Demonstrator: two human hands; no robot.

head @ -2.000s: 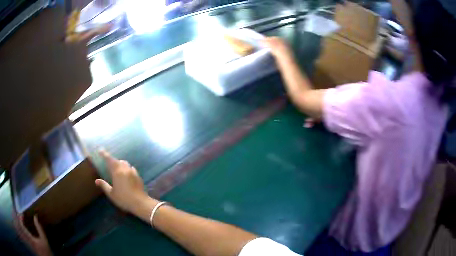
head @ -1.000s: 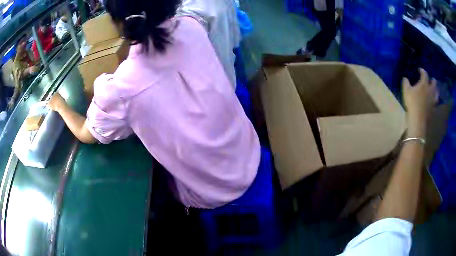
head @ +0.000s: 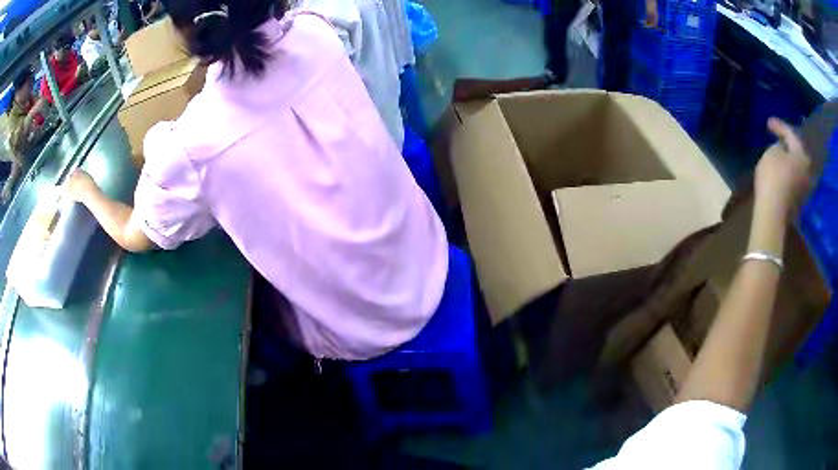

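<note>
My right hand (head: 783, 176) is at the right, above a brown cardboard piece (head: 792, 262) that is blurred and raised, with its upper part beside my fingers. My fingers are closed on its upper edge; the exact grip is partly hidden. Another cardboard piece (head: 663, 365) lies lower down, behind my forearm. A large shipping carton (head: 634, 225) stands open on the floor to the left of my hand, its flaps spread. My left hand is out of view.
A person in a pink shirt (head: 312, 174) sits on a blue stool (head: 418, 381) left of the carton, touching a white foam insert (head: 55, 262) on the green bench (head: 170, 358). Blue crates (head: 675, 55) and another person's legs (head: 558, 37) are behind.
The view has swung right from the bench and the mailer box to the floor carton. My right hand has gone from open to closed on the cardboard, which has risen and shifted.
</note>
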